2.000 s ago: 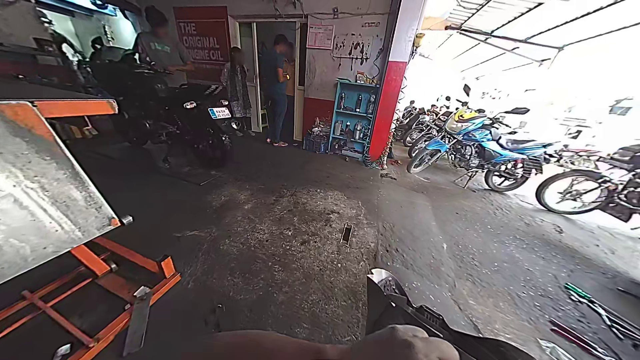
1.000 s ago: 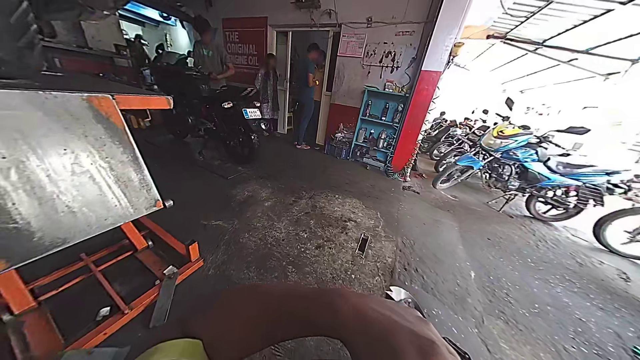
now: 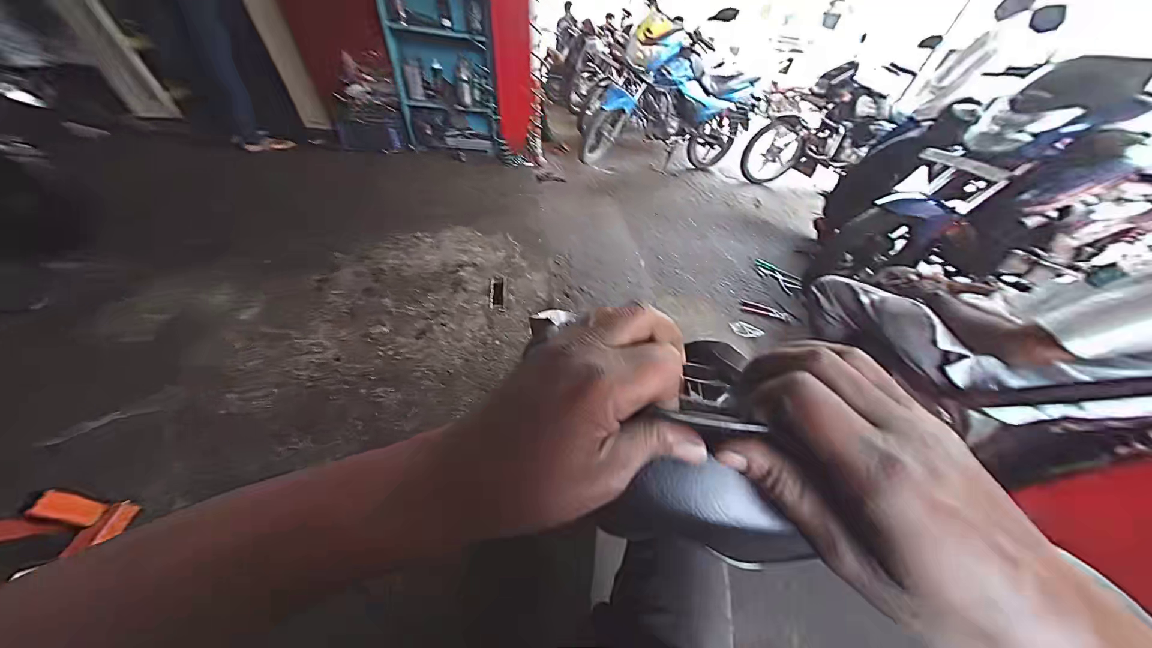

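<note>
In the head view, my left hand [image 3: 576, 423] and my right hand [image 3: 864, 450] grip the two sides of a dark plastic part, with both thumbs pressed near its upper edge. Below the thumbs lies the rounded, textured grey-black end of a motorcycle seat or cover [image 3: 711, 504]; which of these it is I cannot tell. My thumbs almost meet at the edge. The fingers of both hands curl over the far side and hide much of the part. Between the hands a dark opening with thin bars shows.
A person's bent leg [image 3: 868, 328] and arm are close on the right, beside a blue motorcycle [image 3: 936, 216]. Hand tools [image 3: 765, 310] lie on the floor ahead. An orange metal frame [image 3: 76, 517] is at lower left, and a teal shelf [image 3: 441, 81] stands at the back.
The view has swung right and down. Both hands are now together on the dark part; one second ago only an arm reached across the bottom of the view.
</note>
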